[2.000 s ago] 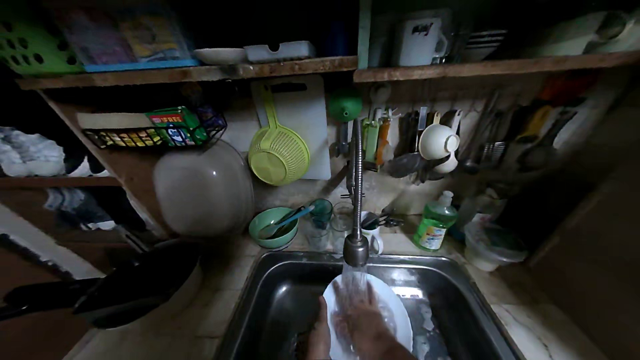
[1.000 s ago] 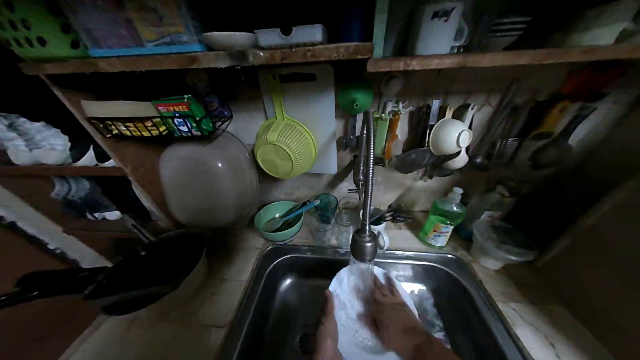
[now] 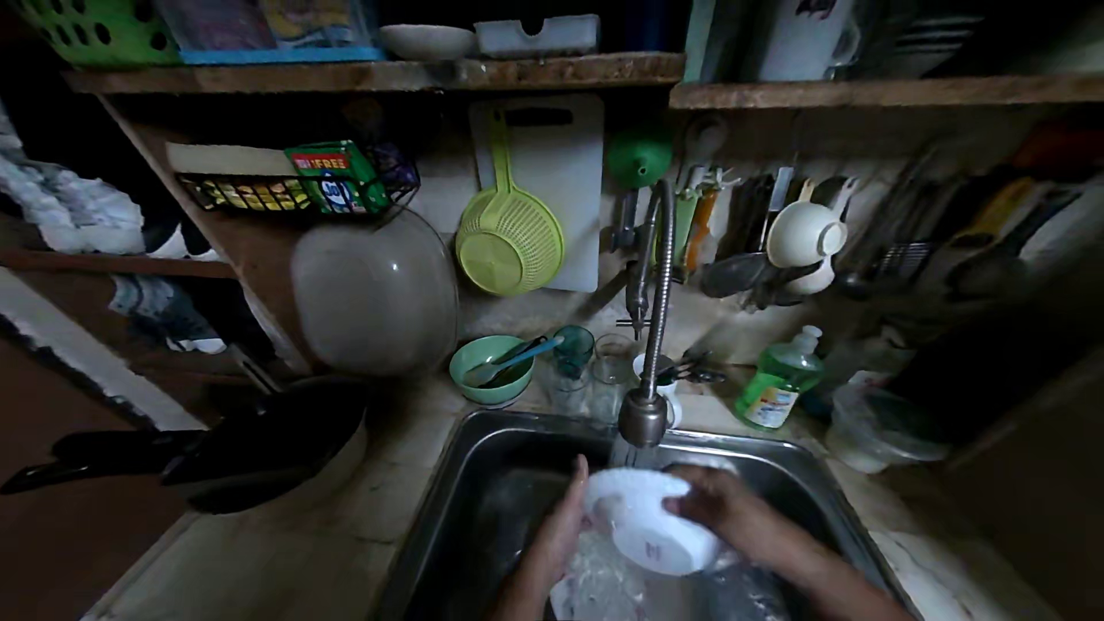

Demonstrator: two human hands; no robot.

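A white bowl [image 3: 660, 530], tilted with its underside towards me, is held between both hands over the steel sink [image 3: 483, 431]. On its left edge rests my left hand [image 3: 565, 517]; my right hand [image 3: 711, 504] grips the upper right rim. Just above the bowl hangs the metal spray head of the faucet [image 3: 643, 418], with water running from it. Beneath the bowl, water and pale dishes in the basin are blurred, so I cannot tell their shapes.
Behind the sink stand a green bowl with utensils [image 3: 492, 392], drinking glasses [image 3: 612, 371], a white mug [image 3: 673, 405] and a green dish-soap bottle [image 3: 780, 379]. A lidded plastic tub [image 3: 880, 427] is at right. Dark pans [image 3: 267, 448] occupy the left counter. Utensils and a green strainer [image 3: 509, 241] hang behind.
The white dish in my hands, facing up under the water before, now shows its underside. My right hand has moved from its inner surface to the rim.
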